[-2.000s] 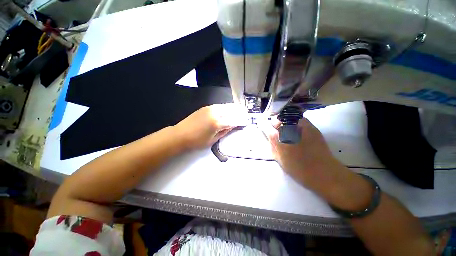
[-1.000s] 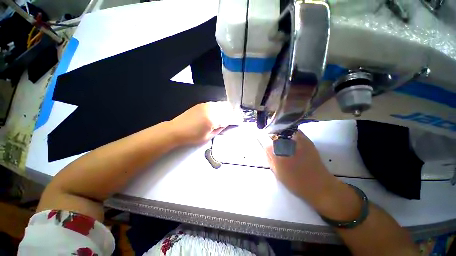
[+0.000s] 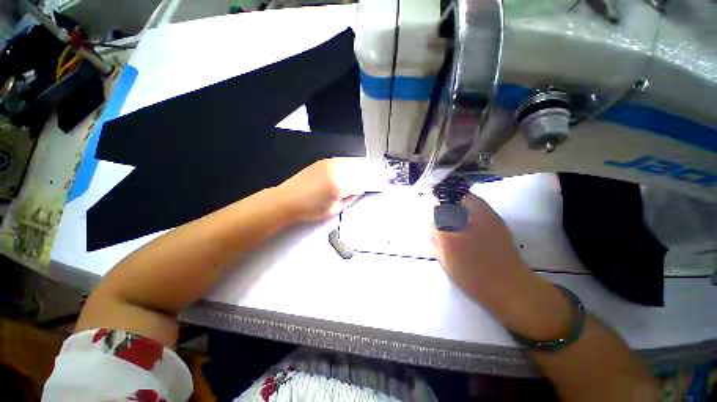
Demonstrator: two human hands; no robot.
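Observation:
Long black fabric panels (image 3: 212, 129) lie crossed on the white table, left of the machine head, and run in to the needle area. My left hand (image 3: 322, 191) is at the fabric's near edge, just left of the brightly lit presser foot area (image 3: 399, 171); its fingertips are lost in glare. My right hand (image 3: 472, 239) is right of the needle, partly behind the dark ribbed knob (image 3: 450, 206); its fingertips are hidden and what they touch cannot be told. The sewing machine head (image 3: 409, 86) stands over both hands.
A black leaf-shaped cut piece (image 3: 612, 235) lies right of the machine head. A grey ruled tape (image 3: 346, 339) runs along the table's front edge. Blue tape (image 3: 106, 133) marks the left end. Dark cluttered items (image 3: 79, 98) stand beyond it. A shiny curved metal piece (image 3: 476, 86) fronts the head.
The camera view has shifted slightly. Both hands stay beside the needle, and the black panels show almost no movement against the table.

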